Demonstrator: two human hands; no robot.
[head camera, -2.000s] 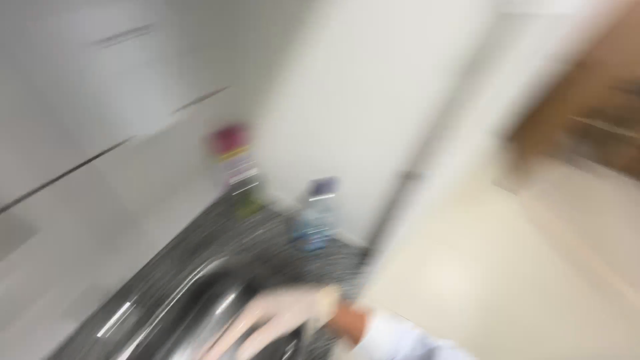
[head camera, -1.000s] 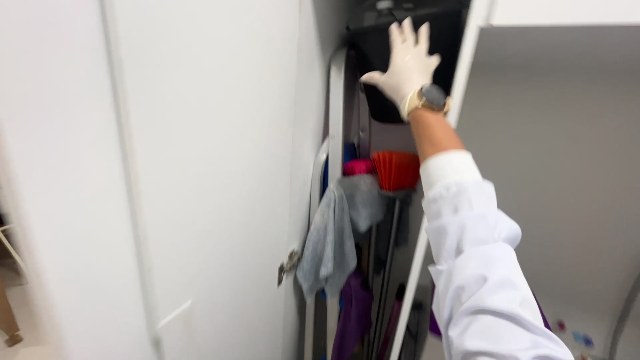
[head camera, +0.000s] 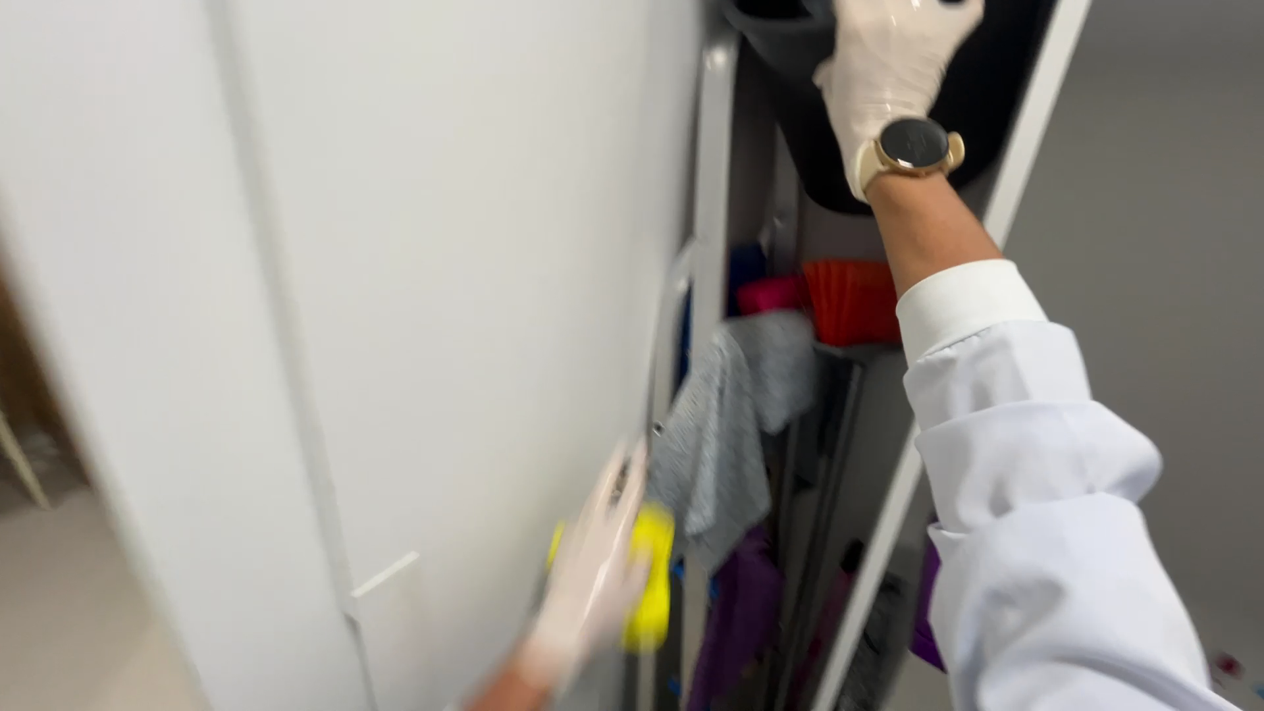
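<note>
My right hand (head camera: 889, 69), in a pale glove with a round-faced watch at the wrist, reaches up against a black plastic container (head camera: 820, 148) at the top of a narrow cupboard; its fingertips are cut off by the frame edge. My left hand (head camera: 597, 573), also gloved and blurred, is at the edge of the white cupboard door (head camera: 474, 296), over a bright yellow thing (head camera: 650, 592). Whether it grips that thing cannot be told. A grey cloth (head camera: 716, 434) hangs between the hands, with a purple cloth (head camera: 743, 592) below it.
Inside the cupboard stand a white metal frame (head camera: 713, 178), an orange-red bristled brush head (head camera: 851, 296), a pink item (head camera: 772, 294) and several poles. The cupboard's white edge (head camera: 1037, 118) runs slantwise beside my right arm. Beige floor (head camera: 89, 583) shows at the lower left.
My left hand has come into view low at the door, along with the yellow thing. My right hand, spread before the black container a second ago, is now bent against it. The view is closer.
</note>
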